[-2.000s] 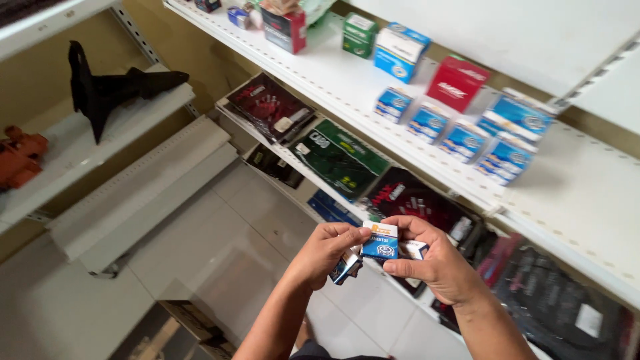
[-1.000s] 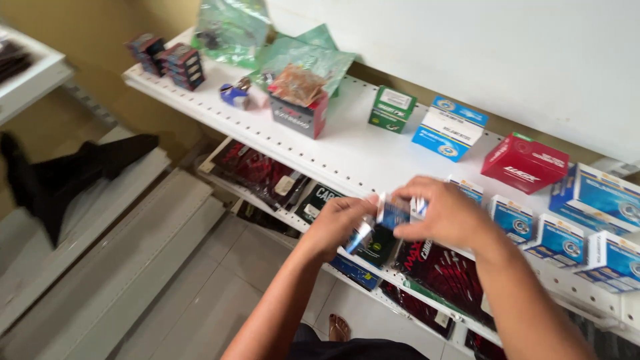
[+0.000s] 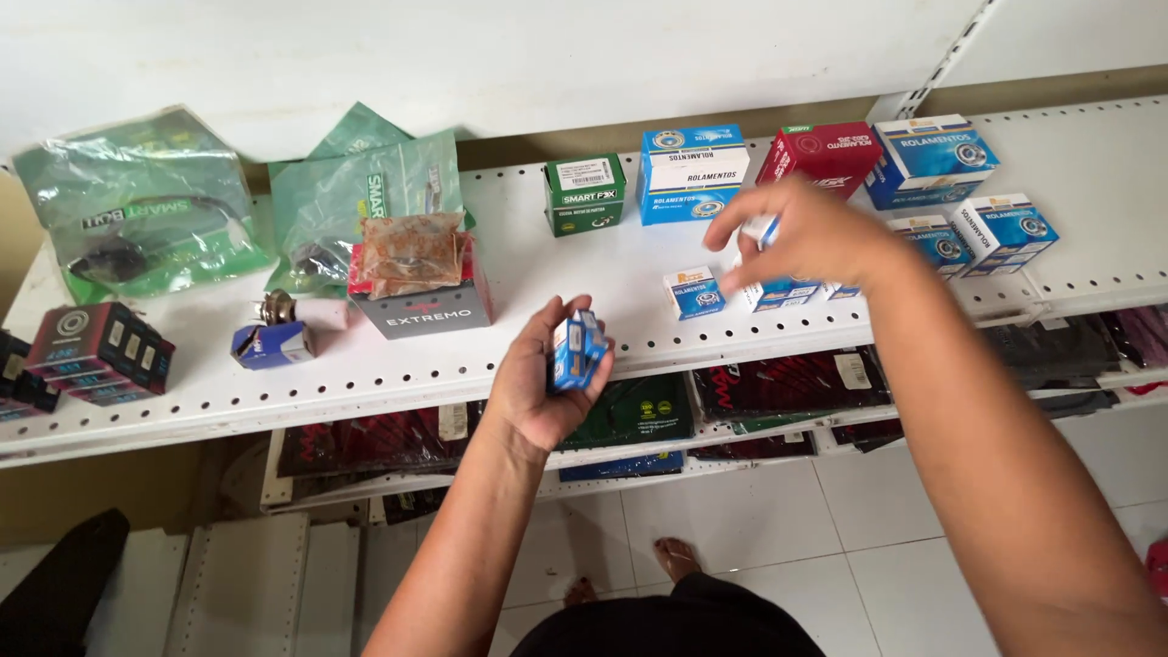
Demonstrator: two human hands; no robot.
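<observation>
Small blue-and-white bearing boxes (image 3: 577, 350) rest in my left hand (image 3: 550, 370), its fingers curled around them, in front of the white perforated shelf. Above the shelf my right hand (image 3: 794, 233) is blurred, with a small blue-and-white box (image 3: 760, 230) between its thumb and fingers. Just left of that hand a small bearing box (image 3: 693, 293) stands near the shelf's front edge. More bearing boxes (image 3: 1006, 234) line up to the right, partly hidden by my right hand and wrist. Behind them stand a larger blue bearing box (image 3: 693, 175) and a red bearing box (image 3: 819, 155).
On the upper shelf (image 3: 557, 265) are a green box (image 3: 586, 194), a grey-and-red box (image 3: 427, 310) under a brown packet, a bulb beside an open blue carton (image 3: 272, 346), green plastic bags (image 3: 137, 205) and dark boxes (image 3: 100, 353). Packaged goods (image 3: 789, 380) lie on lower shelves.
My hands, together around small boxes two seconds ago, are now apart: the right over the row of boxes, the left farther left. The view has swung toward the shelf.
</observation>
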